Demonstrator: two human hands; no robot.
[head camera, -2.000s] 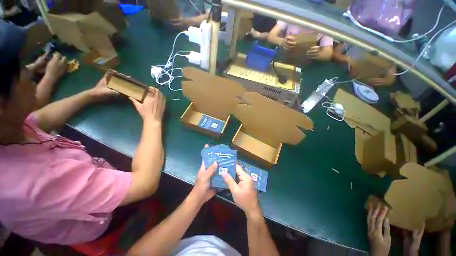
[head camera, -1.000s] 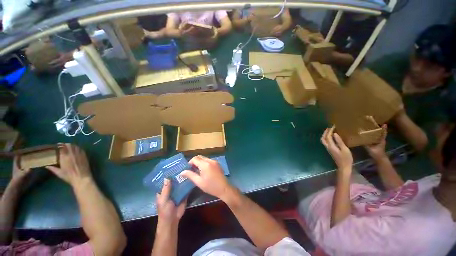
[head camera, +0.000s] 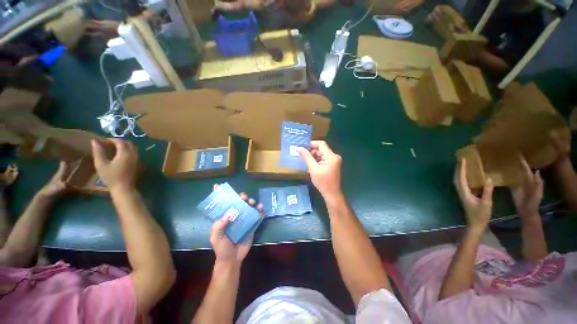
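Observation:
My left hand (head camera: 233, 243) holds a fanned stack of blue cards (head camera: 229, 212) low over the bench edge. My right hand (head camera: 324, 166) holds a single blue card (head camera: 295, 144) upright in front of the right mailer box (head camera: 262, 166), covering part of its tray and lid. The rest of that tray that shows holds nothing. The left mailer box (head camera: 180, 161) has a blue card (head camera: 211, 159) lying in it. Both lids stand upright behind the trays. A spare card pile (head camera: 286, 201) lies on the bench between my hands.
White cables (head camera: 111, 120) lie left of the boxes. Behind stand a metal device (head camera: 253, 79) and blue bin (head camera: 235, 35). A power strip (head camera: 333, 60) and folded cardboard (head camera: 436, 95) lie at back right. Neighbours' hands hold boxes on both sides (head camera: 114, 164) (head camera: 477, 199).
My right hand has left the stack and moved forward and right with one card, towards the right box. My left hand keeps the stack. The neighbours' hands and boxes have shifted, and the view has turned.

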